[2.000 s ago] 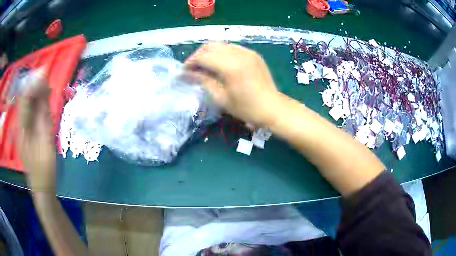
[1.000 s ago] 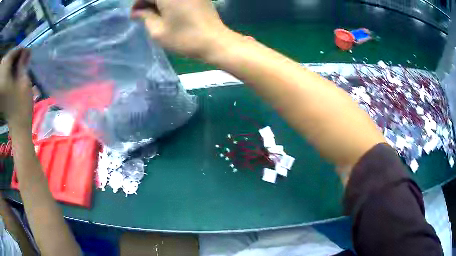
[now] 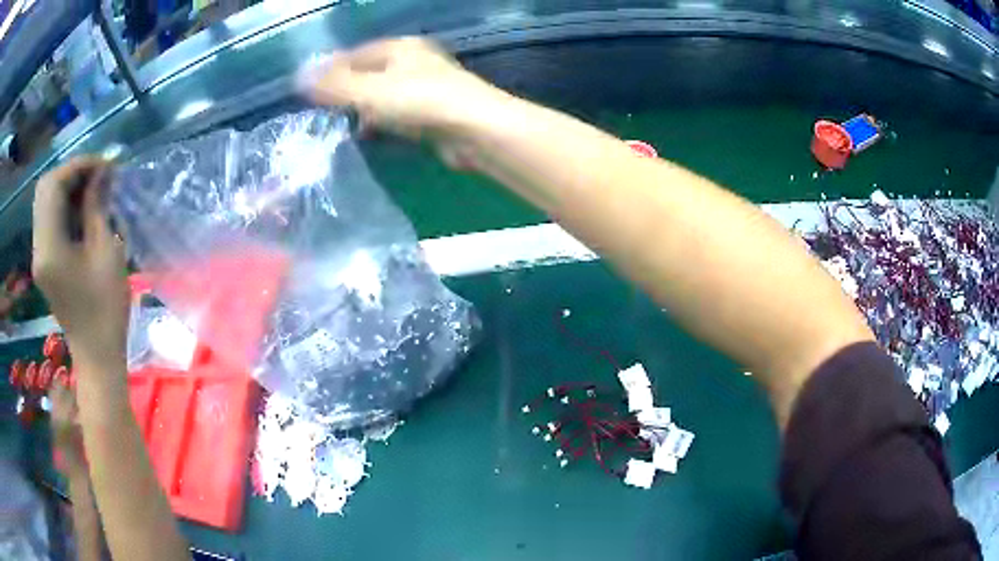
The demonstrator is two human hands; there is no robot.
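Note:
A large clear plastic bag (image 3: 372,318) with many silvery discs in its lower part stands over the red compartment tray (image 3: 197,449) and the bench. My left hand (image 3: 82,247) holds the bag's upper left edge, fingers curled. My right hand (image 3: 400,88) is blurred, raised at the bag's upper right corner; whether it grips the plastic is unclear. A loose pile of white toothed discs (image 3: 312,460) lies below the bag, right of the tray. A small group of wired pad pieces (image 3: 613,427) lies on the green bench, red wires tangled.
A large pile of wired pads (image 3: 920,296) is at right. A red round housing (image 3: 831,145) and a blue item (image 3: 862,132) are on the belt beyond the white rail (image 3: 509,250). Several red housings (image 3: 44,367) and part of another person's arm are at far left.
The bag was lying on the bench, then was lifted upright by its top. The view has shifted, so bench items sit lower and further right. My right hand has moved off the bag's rim slightly.

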